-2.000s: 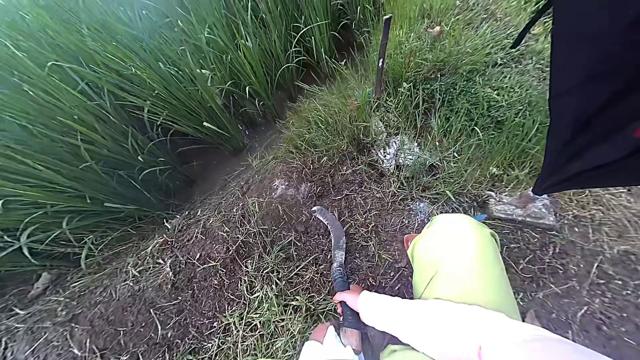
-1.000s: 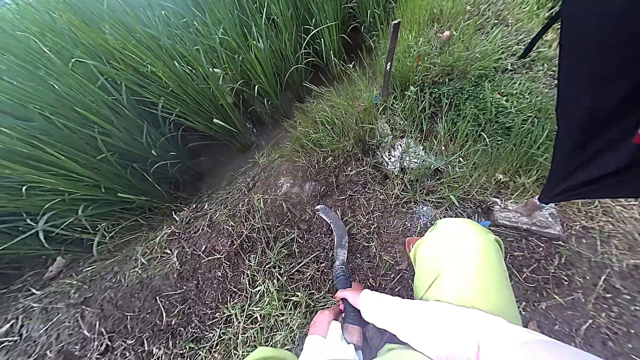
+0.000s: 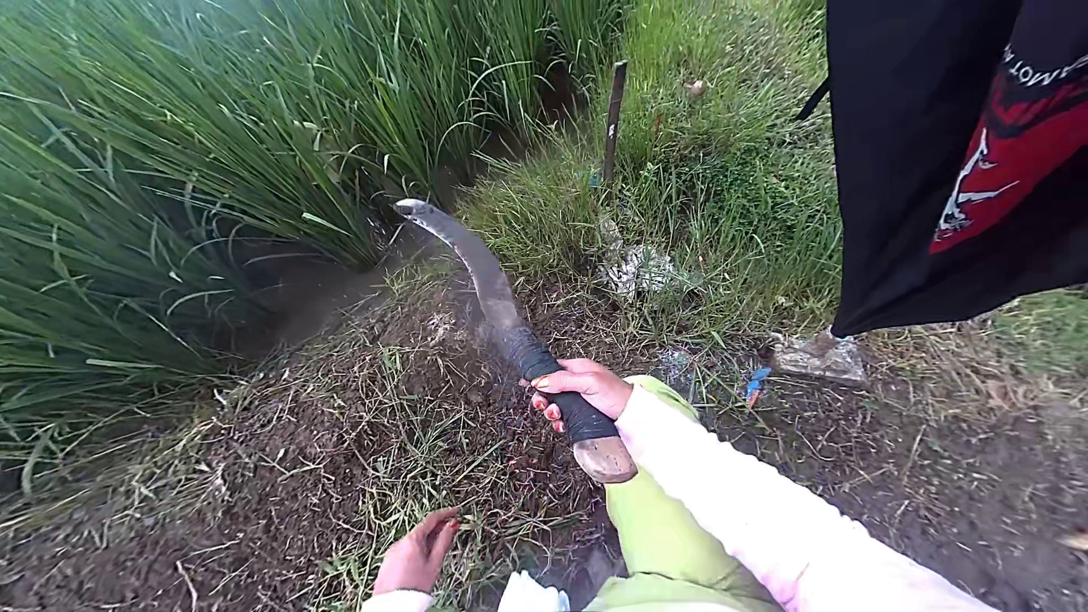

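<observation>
My right hand [image 3: 591, 389] is closed around the wrapped handle of a curved sickle-like blade [image 3: 484, 268], whose tip points up and left over the muddy bank. Dark wrapping covers most of the handle, and a bare wooden butt shows below my fist. Low in the view, my left hand [image 3: 418, 552] is apart from the tool, just above cut grass [image 3: 459, 501] on the soil. Its fingers are partly curled and bent to the right, and nothing shows between them.
Tall green grass-like plants [image 3: 255, 127] stand in muddy water [image 3: 310, 293] at the left. A thin upright stake [image 3: 614, 123] rises from the grassy bank. Black cloth with a red print [image 3: 909, 170] hangs at the right, above a flat block [image 3: 820, 359]. My green-clothed knee [image 3: 671, 510] is below.
My right hand has raised the sickle-like tool up from low near my knees. My left hand, earlier beside the handle's lower end, is now apart from it at the lower left.
</observation>
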